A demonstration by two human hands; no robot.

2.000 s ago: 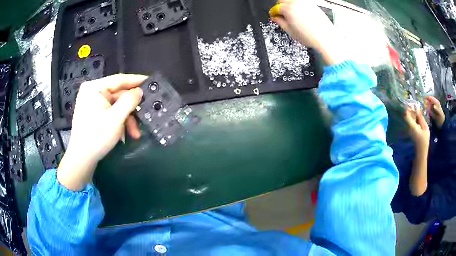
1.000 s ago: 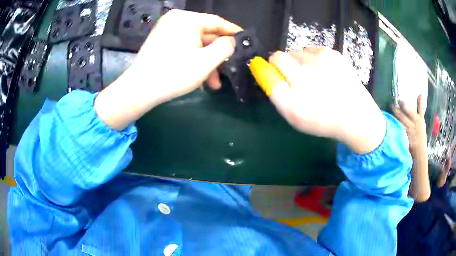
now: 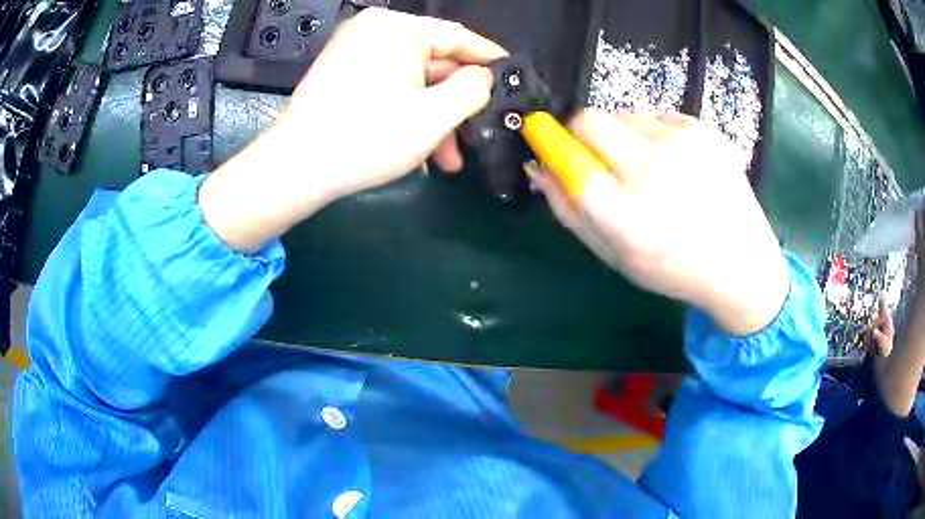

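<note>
My left hand (image 3: 380,106) holds a black plastic housing (image 3: 502,152) by its upper left edge, tilted over the green mat. Two round openings show on it, with shiny rings in them. My right hand (image 3: 659,193) has a yellow finger cot (image 3: 563,154) on its index finger, whose tip touches or nearly touches the housing beside the lower ring. The thumb is partly hidden below the cot. Whether the right fingers hold a small insert cannot be seen. Heaps of small shiny inserts (image 3: 639,79) lie in the black compartment tray (image 3: 693,61) behind the right hand.
More black housings (image 3: 178,112) lie at the left, some in the tray, some on the mat. Glossy black sheet (image 3: 36,61) is at far left. Crinkled clear bag (image 3: 852,243) and red piece (image 3: 838,272) are at right, near another person's hand (image 3: 882,329). The mat's front edge (image 3: 406,357) curves before me.
Since two seconds ago, my right hand has come from the insert compartment to the housing, and both hands are together. In the last second, the yellow fingertip has shifted slightly; the neighbor's hand has moved.
</note>
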